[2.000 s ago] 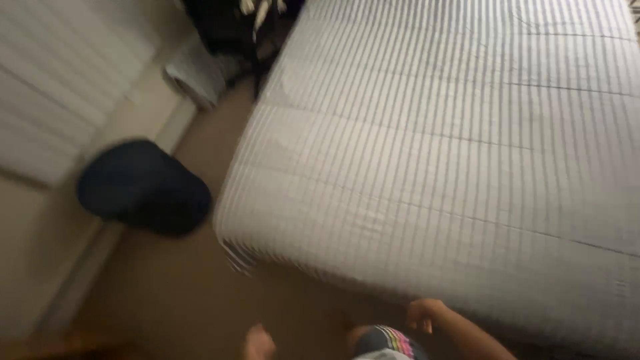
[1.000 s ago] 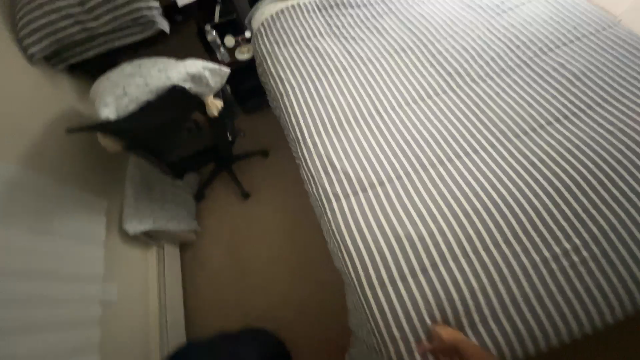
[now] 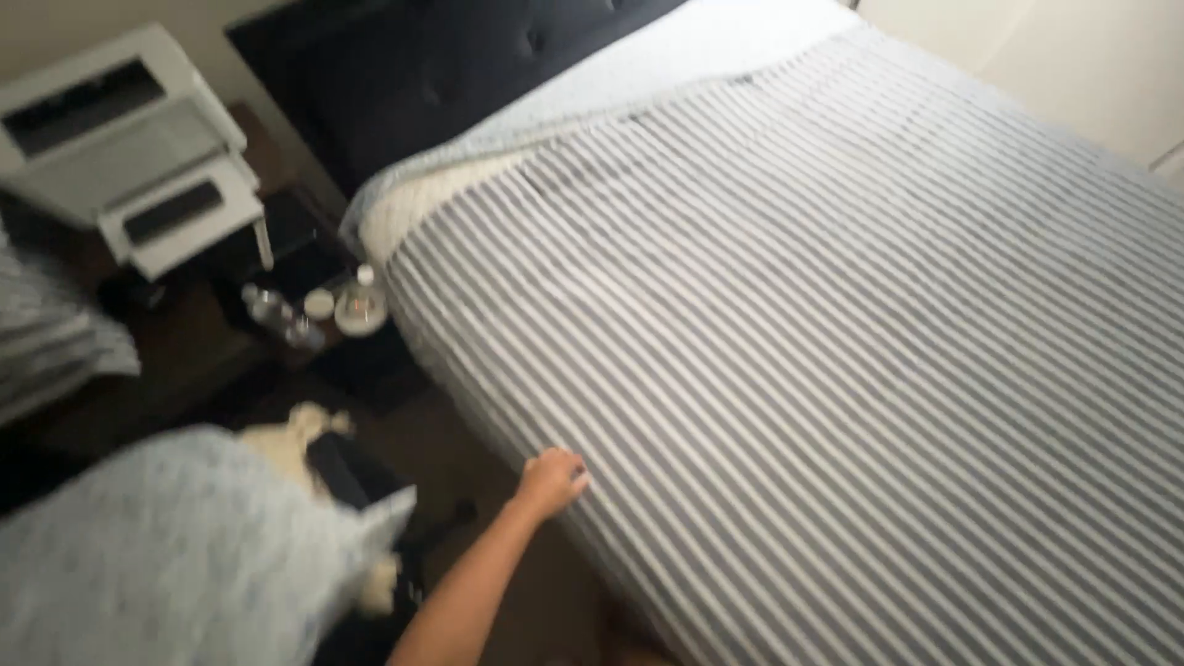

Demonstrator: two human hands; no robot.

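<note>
My left hand (image 3: 552, 481) is over the near-left side of a bed, at the edge of a grey-and-white striped bed cover (image 3: 786, 370). Its fingers look curled, and blur hides whether they grip the fabric. The cover lies across the mattress, with a few creases near its upper end. Past that end a pale bed sheet (image 3: 638, 69) shows, running up to a dark tufted headboard (image 3: 407, 83). My right hand is out of view.
Left of the bed are a light pillow (image 3: 176, 546) on a dark chair, a white cabinet-like piece (image 3: 139, 139), and a dark nightstand holding a clear bottle (image 3: 282, 314) and a round glass container (image 3: 361, 310). Striped fabric (image 3: 55, 324) lies at the far left.
The view has swung towards the headboard. My left arm now reaches in over the bed's left side. Two seconds ago both hands showed at the bottom; now one does.
</note>
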